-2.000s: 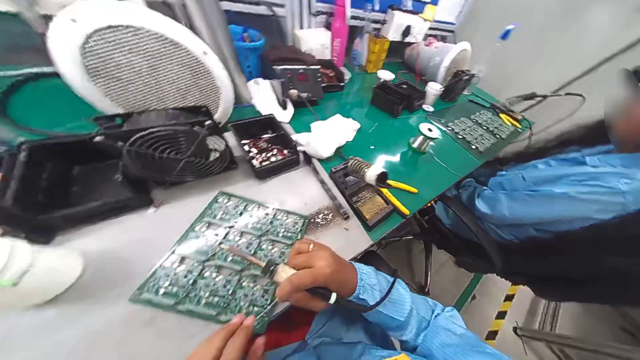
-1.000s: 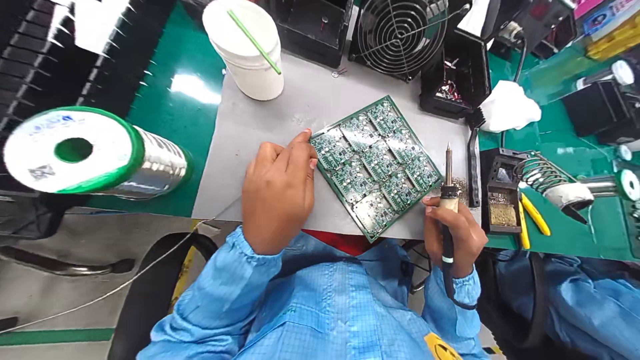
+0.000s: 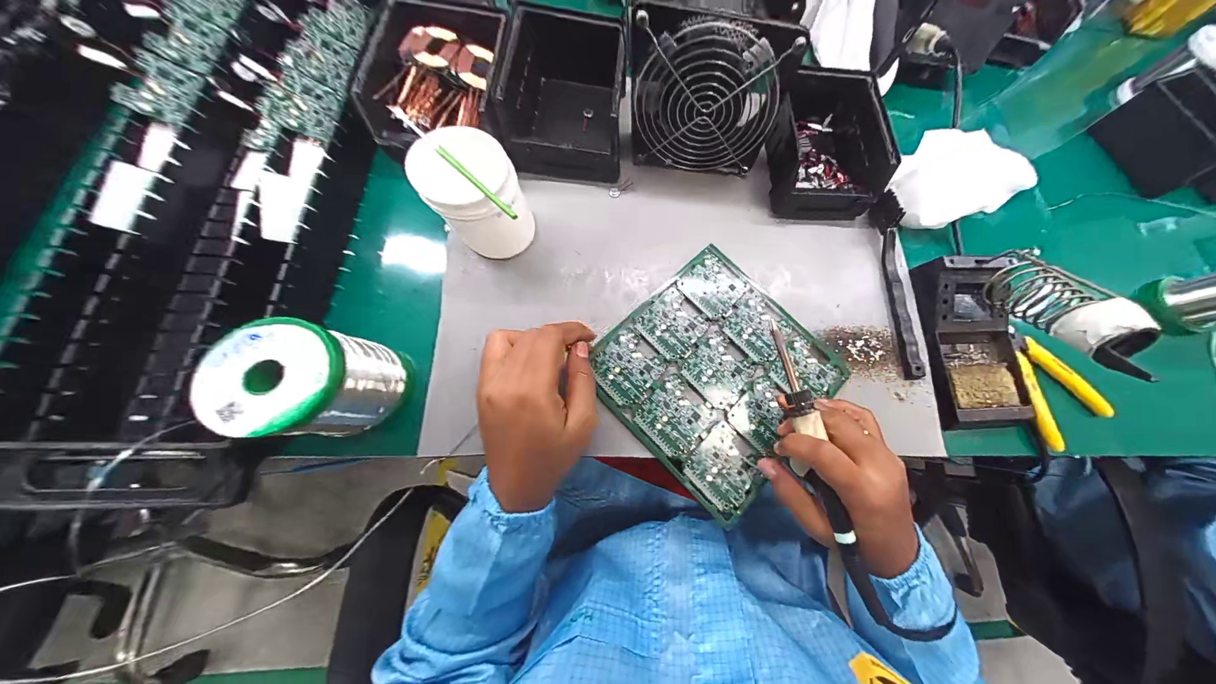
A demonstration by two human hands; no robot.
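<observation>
A green circuit board panel (image 3: 708, 366) lies turned like a diamond on the grey mat, its lower corner past the mat's front edge. My right hand (image 3: 845, 465) grips a soldering iron (image 3: 804, 415) by its pale handle; the metal tip is over the panel's right part. At the panel's left corner is my left hand (image 3: 539, 408), thumb and forefinger pinched together. A thin strand of solder wire (image 3: 465, 439) runs from below that hand toward the left; what the fingertips hold is too small to make out fully.
Left stands a large solder wire spool (image 3: 299, 378), with a white lidded jar (image 3: 475, 195) behind it. Black bins (image 3: 560, 95) and a fan (image 3: 705, 100) line the back. To the right are a brush (image 3: 898, 304), an iron stand (image 3: 978, 351) with sponge, and yellow-handled pliers (image 3: 1054, 385).
The view has swung strongly since the oldest frame. Since one second ago, the iron's tip has moved from beside the panel's right corner to over the panel. My left hand remains at its left corner.
</observation>
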